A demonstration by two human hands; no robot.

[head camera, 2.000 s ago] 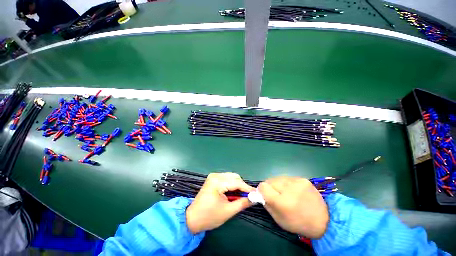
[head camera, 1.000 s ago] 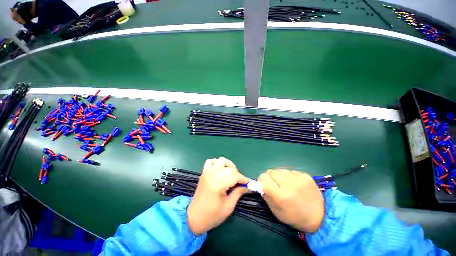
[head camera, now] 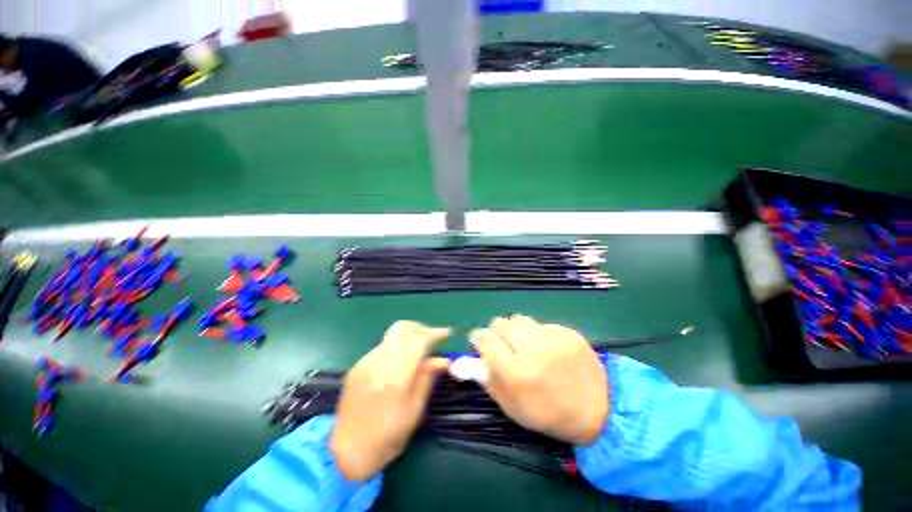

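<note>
My left hand (head camera: 385, 398) and my right hand (head camera: 545, 378) are close together over the working bundle of black cables (head camera: 312, 394). Something small and blue shows between the fingertips; it looks like a blue-and-red end piece (head camera: 460, 355), mostly hidden. A black cable (head camera: 645, 340) runs out to the right from behind my right hand, its small metal tip bare. White wrapping covers my right thumb. A second bundle of black cables (head camera: 460, 270) lies in a row beyond, metal tips at right. The picture is slightly blurred.
Heaps of blue-and-red end pieces (head camera: 105, 288) lie at left. A black tray (head camera: 762, 262) full of them stands at right. A white-edged green divider (head camera: 300, 224) with a grey upright (head camera: 450, 130) crosses behind. More cables (head camera: 540, 56) and a person (head camera: 40, 75) are beyond it.
The view has turned to the right, so more of the tray shows and the heaps sit further left. Both hands stay together over the bundle, the fingertips slightly more apart.
</note>
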